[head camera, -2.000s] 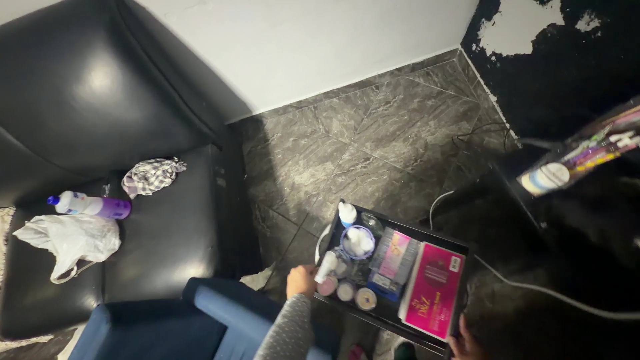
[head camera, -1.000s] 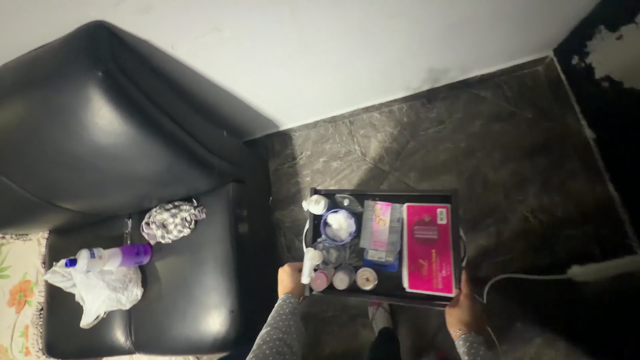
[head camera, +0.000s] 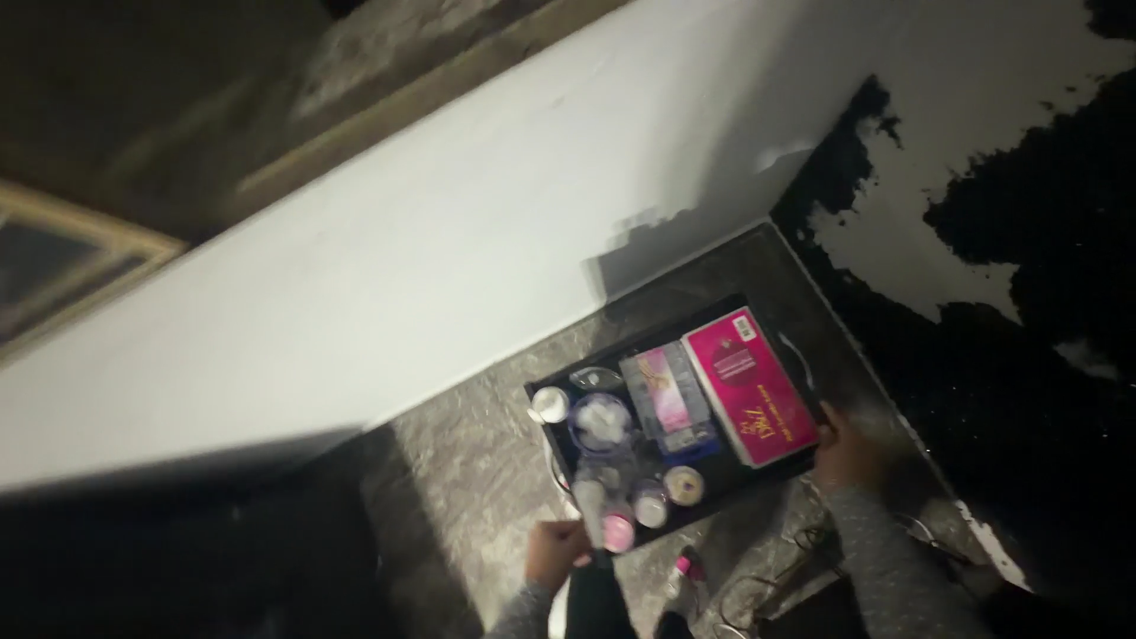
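A black tray (head camera: 723, 493) hangs tilted above the floor between my hands. My left hand (head camera: 557, 555) grips its lower left corner, and my right hand (head camera: 843, 448) holds its right side. A pink box (head camera: 754, 386) with writing lies at the tray's right end. Beside it is a clear plastic case (head camera: 666, 395) with a pink label. Farther left are a round tub of white cotton-like pieces (head camera: 603, 422), a white-topped bottle (head camera: 550, 405), a pink-lidded jar (head camera: 619, 532) and other small round jars (head camera: 684, 486). Blur hides the finer details.
A white wall (head camera: 399, 293) runs behind the grey tiled floor (head camera: 461, 444). To the right is a black surface with white patches (head camera: 967, 231). Cables (head camera: 754, 595) lie on the floor at the lower right. A foot in footwear (head camera: 688, 577) shows below the tray.
The view has swung so that the black sofa with the bag and bottle is no longer recognisable. The tray, level in the view one second ago, now slants up to the right, still between both hands.
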